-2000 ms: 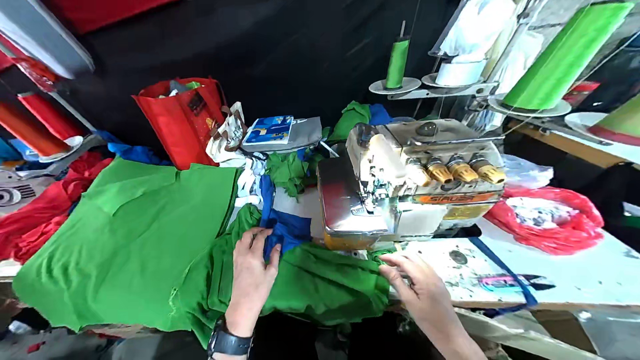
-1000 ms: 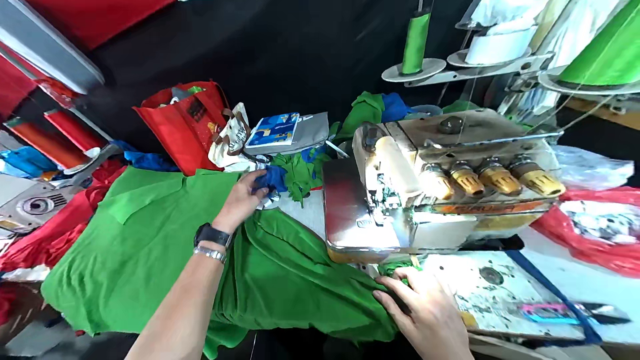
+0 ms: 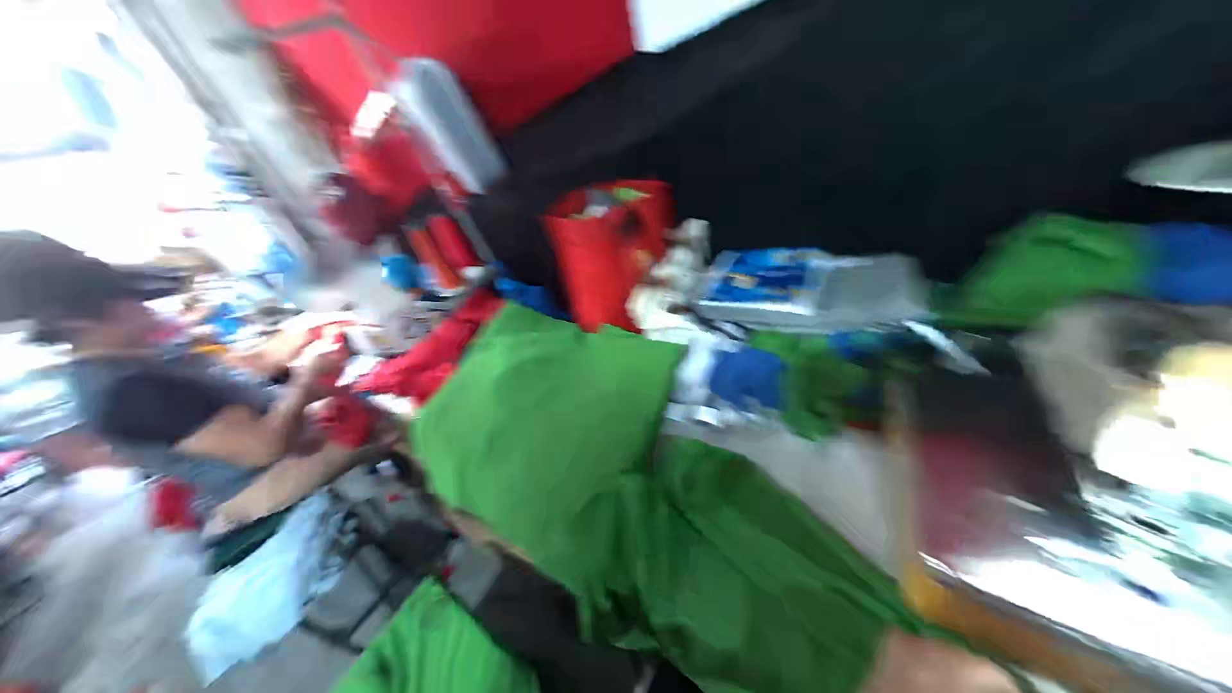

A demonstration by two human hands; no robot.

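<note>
Blur covers much of the head view. A green fabric garment (image 3: 568, 433) lies over the table's left part and runs down to the lower right. At the bottom edge a bare hand (image 3: 938, 666), probably my right hand, touches the green cloth; its fingers are cut off or blurred. My left hand is outside the view. Part of the sewing machine (image 3: 1001, 452) shows at the right, blurred. Blue cloth scraps (image 3: 748, 377) and green scraps (image 3: 813, 385) lie behind the garment.
A red bag (image 3: 606, 255) and a blue-and-white packet (image 3: 770, 279) stand or lie at the back. To the left sits a person (image 3: 212, 414) with red cloth in their hands. Light blue cloth (image 3: 265, 587) and more green cloth (image 3: 438, 645) are low at the left.
The view has swung strongly to the left, bringing the other person into sight. My left hand, earlier at the blue scraps, is out of view; the blue scraps lie behind the garment.
</note>
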